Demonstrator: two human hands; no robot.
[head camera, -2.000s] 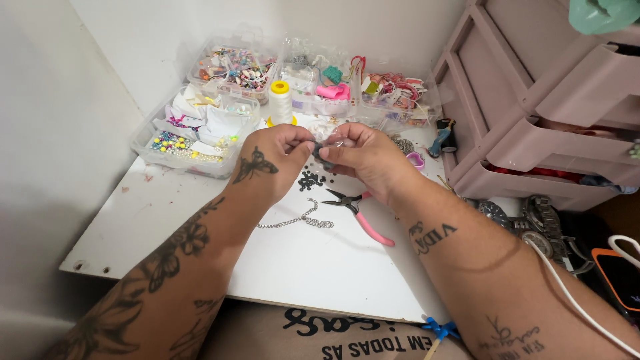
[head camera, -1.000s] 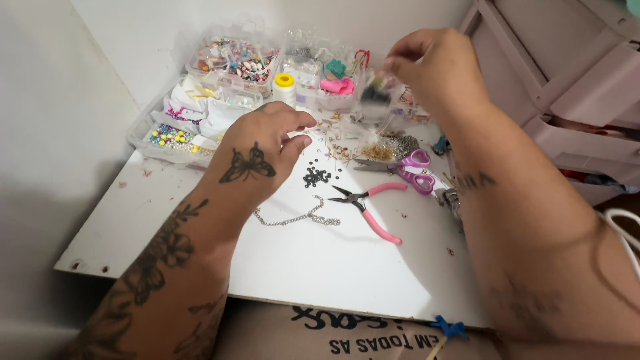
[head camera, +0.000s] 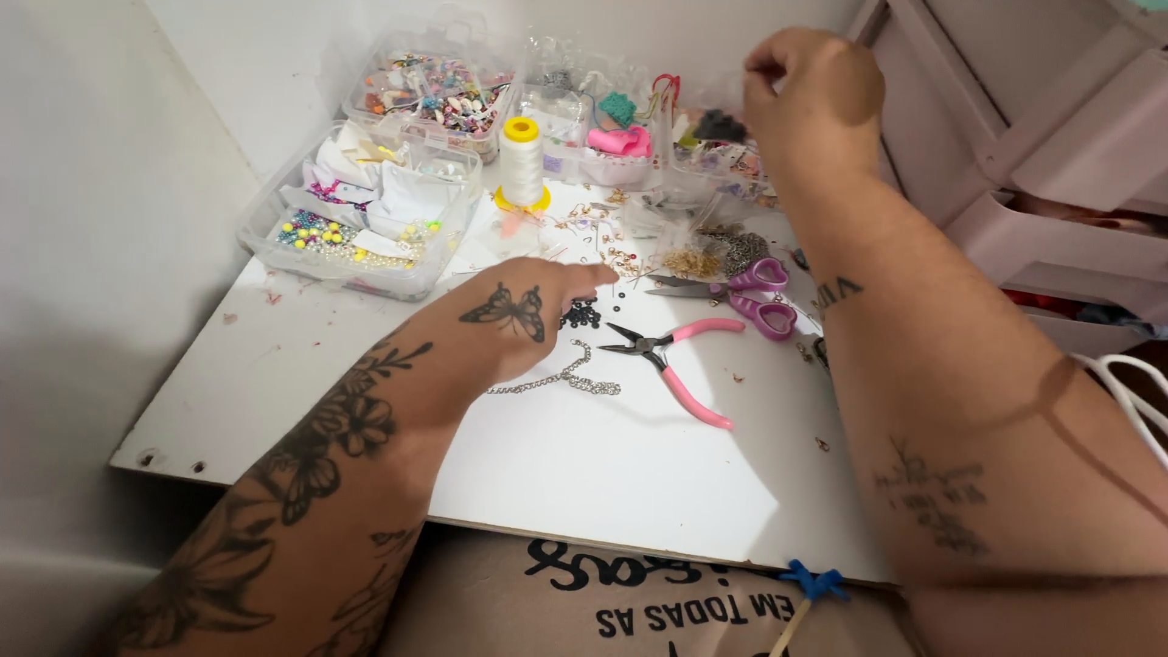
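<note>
My right hand (head camera: 817, 100) is raised over the back right box, its fingers pinching a clear plastic bag with dark beads (head camera: 721, 126) at its bottom. Over the middle of the board, my left hand (head camera: 525, 315) hovers at or just above a small pile of black beads (head camera: 581, 315), its fingers pointing right and apparently holding nothing. A silver chain (head camera: 584, 383) lies below the pile, partly behind that hand. To its right are pliers with pink handles (head camera: 680, 388), jaws apart. Purple-handled scissors (head camera: 762, 297) lie behind the pliers.
Divided plastic boxes of beads (head camera: 342, 242) line the back left, near a white thread spool (head camera: 522, 169). Gold findings (head camera: 691, 265) and loose chain (head camera: 741, 248) lie at the back of the white board (head camera: 584, 474). Pink drawers (head camera: 1086, 246) stand at right.
My right hand has moved up and to the right from beside my left hand, uncovering the scissors. My hands were together around a small bag two seconds ago; now they are apart.
</note>
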